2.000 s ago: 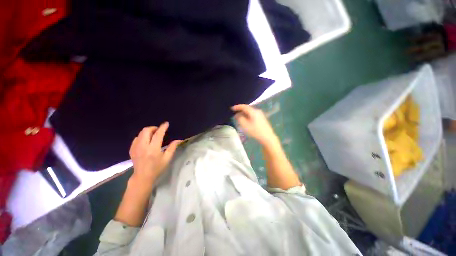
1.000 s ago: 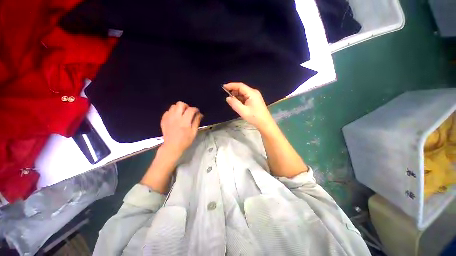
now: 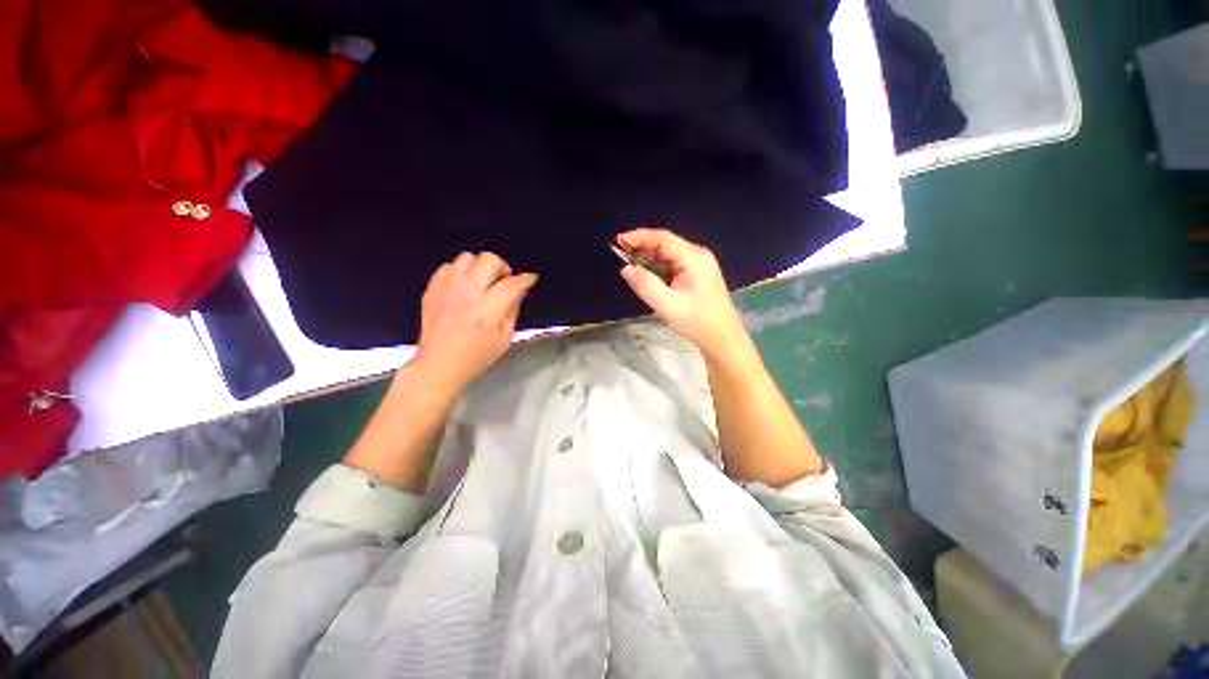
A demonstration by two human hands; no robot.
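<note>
The dark jacket (image 3: 557, 146) lies spread over the white table, its lower edge along the table's front edge. My left hand (image 3: 467, 312) rests on that edge with thumb and fingertips together at the dark cloth, pinching it. My right hand (image 3: 683, 281) is just above the cloth to the right, curled around small thread snips (image 3: 634, 259). Only their shiny tip and part of the body show between thumb and fingers. The tip points up and left, apart from the left hand.
Red jackets (image 3: 106, 199) with paired buttons lie at left. A black smartphone (image 3: 243, 342) lies on the white table (image 3: 153, 385) beside them. A white bin (image 3: 1014, 80) with dark cloth stands beyond the table's right end. Another bin (image 3: 988, 425) at right holds yellow garments.
The right hand moved from the hem's right part toward the left hand, and the snips came into view. The left hand stays at the hem. The view has shifted.
</note>
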